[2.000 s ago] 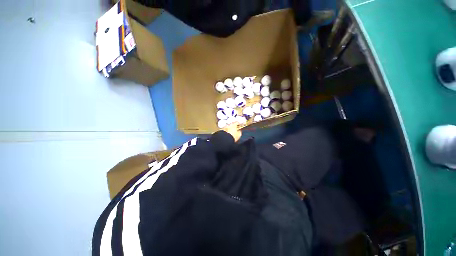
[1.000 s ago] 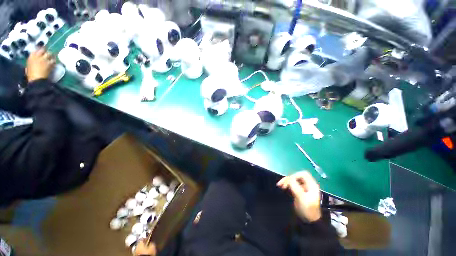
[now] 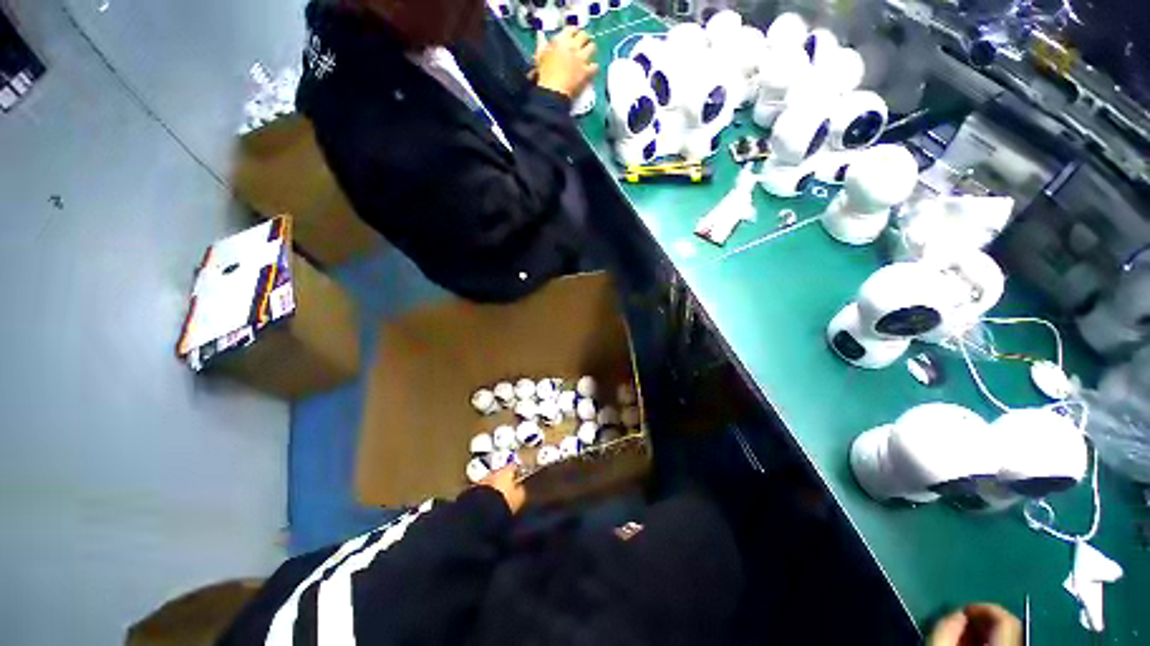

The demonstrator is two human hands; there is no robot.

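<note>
A large open brown carton (image 3: 473,328) stands on the floor, with many white camera heads (image 3: 530,410) in its lower part. My left hand (image 3: 506,486) is small in view at the carton's near edge, beside the heads. Its fingers are too small to tell whether it holds anything. My right hand (image 3: 977,626) is at the bench's front edge, cut off by the bottom of the picture. Its fingers look curled, and any content is hidden. White pan-tilt cameras (image 3: 933,452) lie close together on the green bench (image 3: 795,341) above it.
Another person in black (image 3: 441,164) works beyond the carton. Many white cameras (image 3: 675,95) stand by a yellow-handled tool (image 3: 666,170). A white cable (image 3: 1095,486) loops across the bench at right. A box with a white top (image 3: 237,288) stands on the floor at left.
The view has swung left and down towards the carton since one second ago. My right hand now shows only at the bottom edge. My left hand remains by the carton's edge.
</note>
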